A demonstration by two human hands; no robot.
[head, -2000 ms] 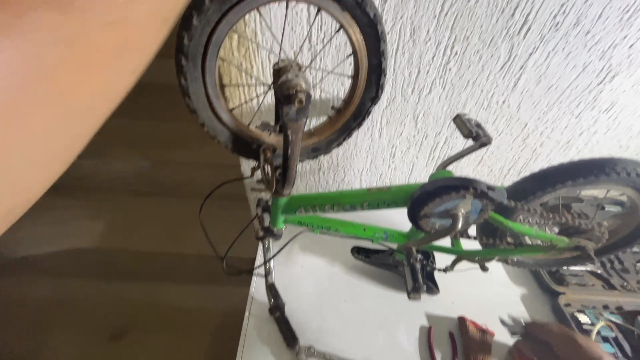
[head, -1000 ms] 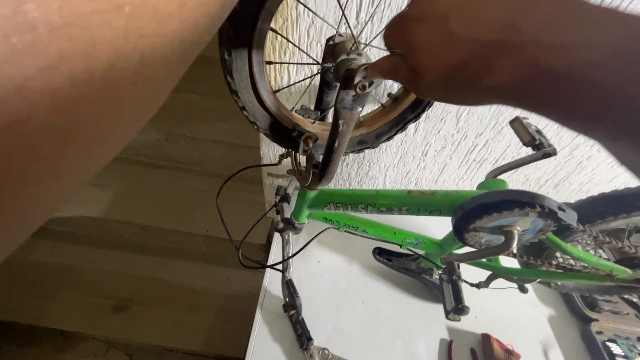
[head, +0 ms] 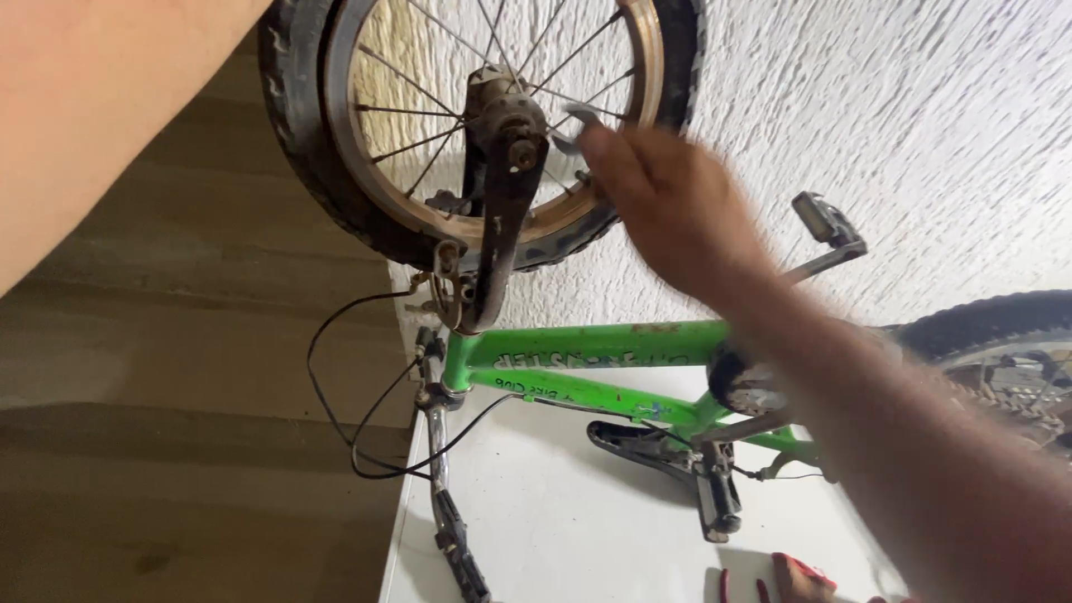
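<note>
A green bicycle frame point(head: 603, 347) stands upside down on a white table. My right hand point(head: 670, 193) is closed on an open-end wrench point(head: 578, 130), whose jaw is just right of the axle nut point(head: 523, 153) at the end of the front fork point(head: 502, 226). The front wheel's tire point(head: 301, 126) rises behind the fork. Of my left side only a blurred forearm shows at the upper left; the left hand is out of view.
The handlebar point(head: 437, 440) and loose brake cables point(head: 314, 360) reach over the edge of the white table point(head: 536, 519). The saddle point(head: 636, 444) lies against it. A textured white wall point(head: 904, 109) stands behind. Red-handled tools point(head: 804, 578) lie at the bottom; a pedal point(head: 821, 219) sticks up.
Two seconds ago a hand was among the tools at lower right. One second ago my right hand was at the front hub; now it is right of the axle nut, with a wrench visible in it.
</note>
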